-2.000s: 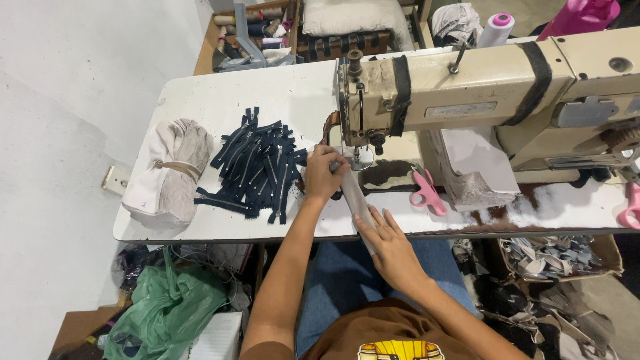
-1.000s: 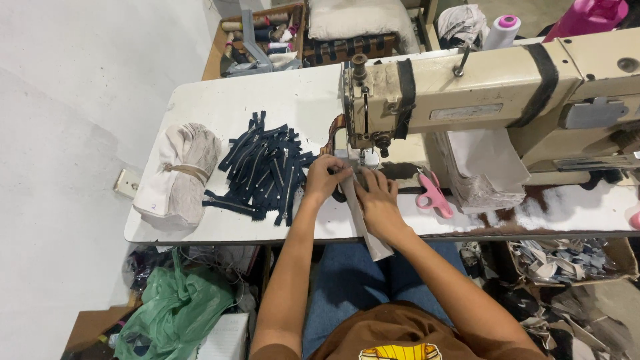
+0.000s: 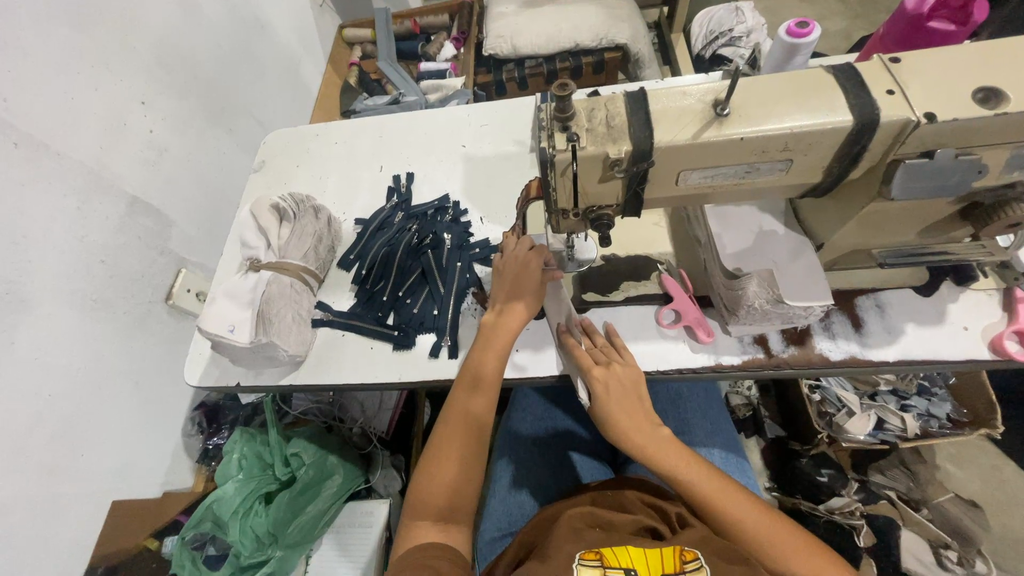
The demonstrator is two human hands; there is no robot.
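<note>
A narrow strip of light grey fabric [image 3: 562, 316] runs from the presser foot of the beige sewing machine [image 3: 744, 144] over the table's front edge. My left hand [image 3: 520, 276] rests on the strip's far end, just left of the presser foot, its fingertips partly hidden. Lower down, my right hand [image 3: 604, 368] lies along the strip with spread fingers and touches its right side; whether it pinches the cloth I cannot tell. Dark navy zippers [image 3: 412, 272] lie in a pile left of my left hand. Pink-handled thread snips [image 3: 684, 308] lie to the right.
A tied bundle of pale fabric pieces [image 3: 276, 280] sits at the table's left end. Stacked fabric pieces [image 3: 764, 256] stand under the machine arm. Behind the white table [image 3: 320, 152] is a box of thread spools [image 3: 332, 88]. A green plastic bag [image 3: 268, 488] hangs low at the left.
My right hand has moved from near the presser foot down along the strip, toward the table's front edge. My left hand has stayed beside the presser foot.
</note>
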